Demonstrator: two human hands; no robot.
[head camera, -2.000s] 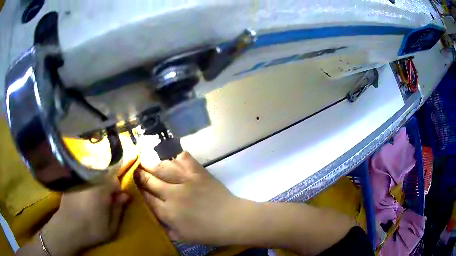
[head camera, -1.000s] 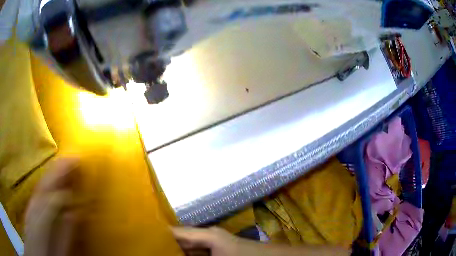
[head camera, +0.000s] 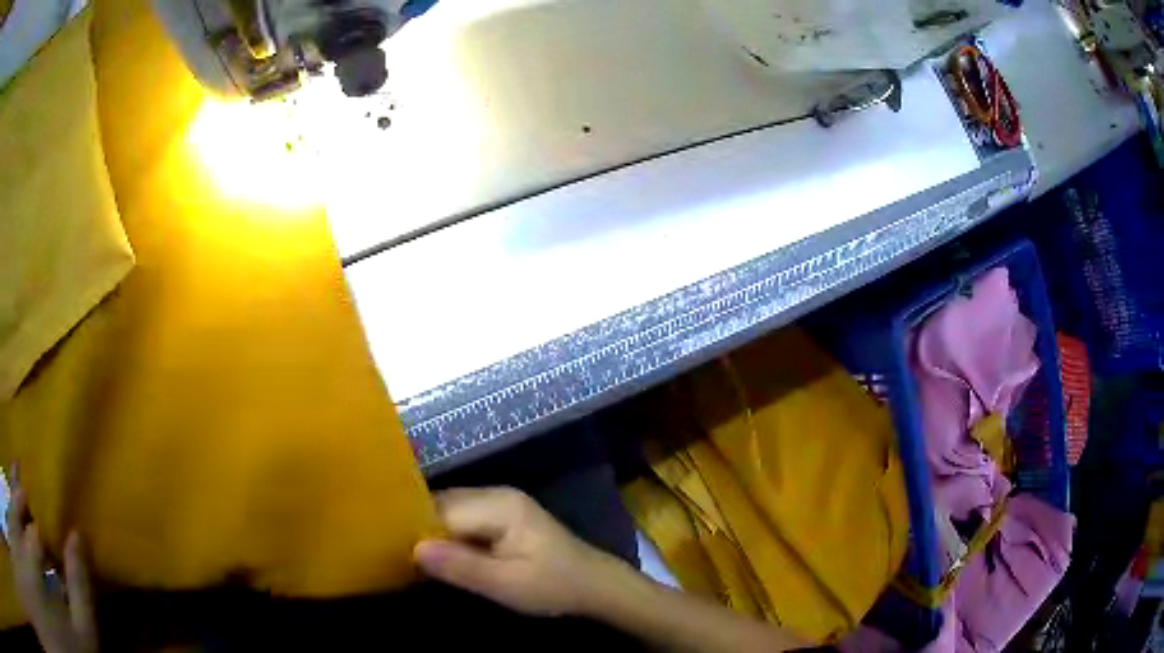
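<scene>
A mustard-yellow fabric panel (head camera: 243, 421) lies over the machine bed and hangs over the table's front edge. Its upper part is under the bright needle light, and glare hides the needle. A second yellow piece (head camera: 58, 191) with a corner lies on it at the left. My right hand (head camera: 492, 549) pinches the panel's lower right corner between thumb and fingers. My left hand (head camera: 58, 587) is at the lower left edge of the picture, partly cut off, with its fingers at the panel's lower left; its hold is unclear.
The sewing machine head (head camera: 300, 38) is at the top left. A measuring tape strip (head camera: 689, 319) runs along the table edge. Below it is a yellow fabric bundle (head camera: 791, 498). A blue crate (head camera: 910, 434) holds pink cloth (head camera: 977, 344). Red-orange looped items (head camera: 989, 96) lie in a tray.
The hands have moved from beside the needle down to the panel's lower end. The panel now lies spread toward me. The view has shifted, so the machine head sits higher in the picture.
</scene>
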